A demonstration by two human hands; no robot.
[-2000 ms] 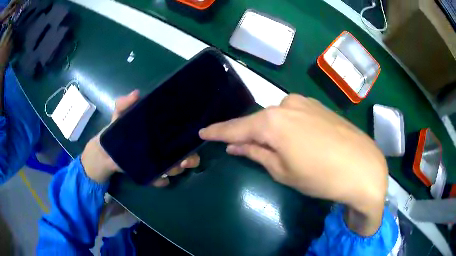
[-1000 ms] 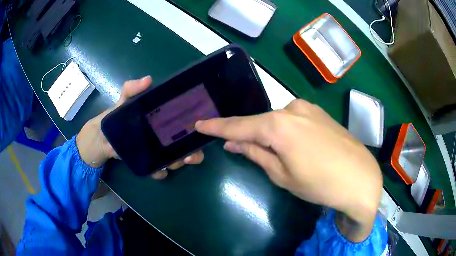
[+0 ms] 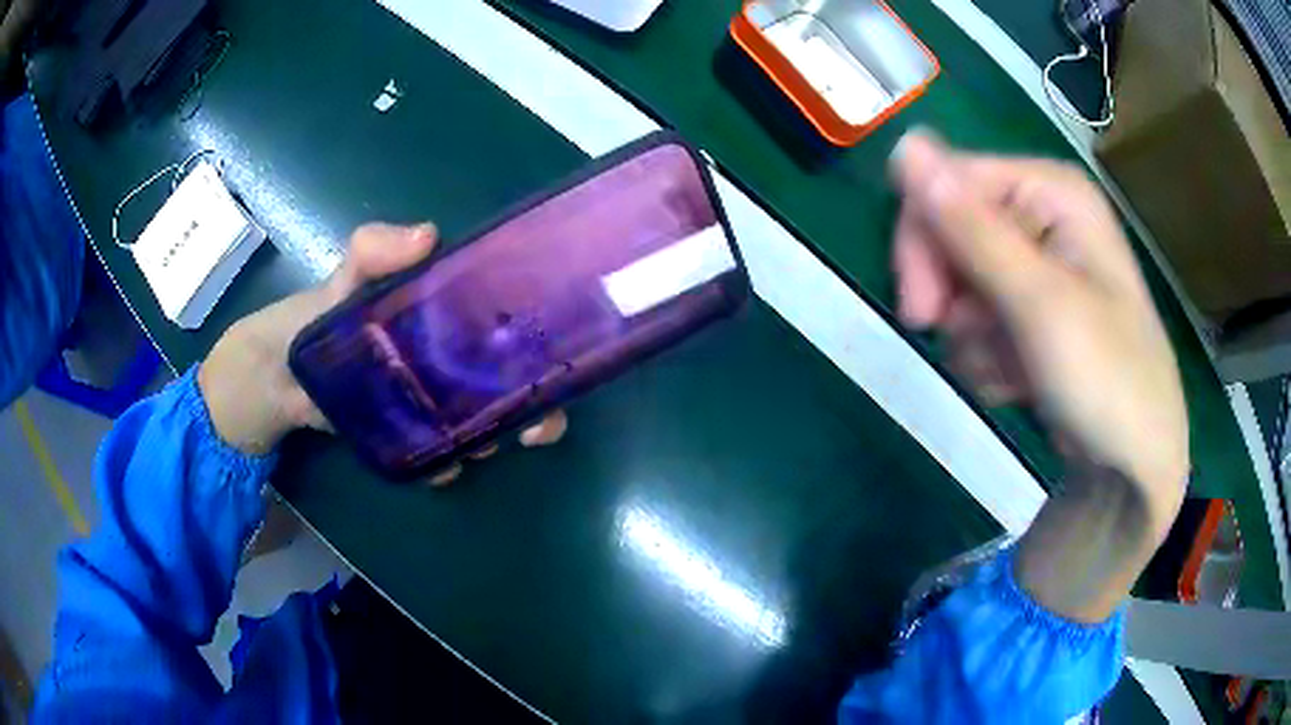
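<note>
My left hand (image 3: 269, 354) holds a large dark smartphone (image 3: 524, 305) from below and its left end, over the bench. Its screen is lit purple with a white block near the right end. My right hand (image 3: 1041, 269) is raised over the conveyor, away from the phone, blurred, with fingers curled. Whether anything is between its fingertips cannot be told. A tin box body with an orange-red rim (image 3: 835, 68) stands open on the belt, left of my right hand, with white inside.
A white box with a string loop (image 3: 191, 255) lies on the left of the glossy green bench (image 3: 595, 567). Dark pieces (image 3: 135, 57) lie top left. A carton (image 3: 1196, 163) stands beyond the belt. A lid (image 3: 616, 12) is cut off at the top; another tin (image 3: 1211, 552) shows right.
The phone screen has gone from dark to fully lit. My right hand has left the screen and moved up and right. The tins and lids have shifted towards the upper left.
</note>
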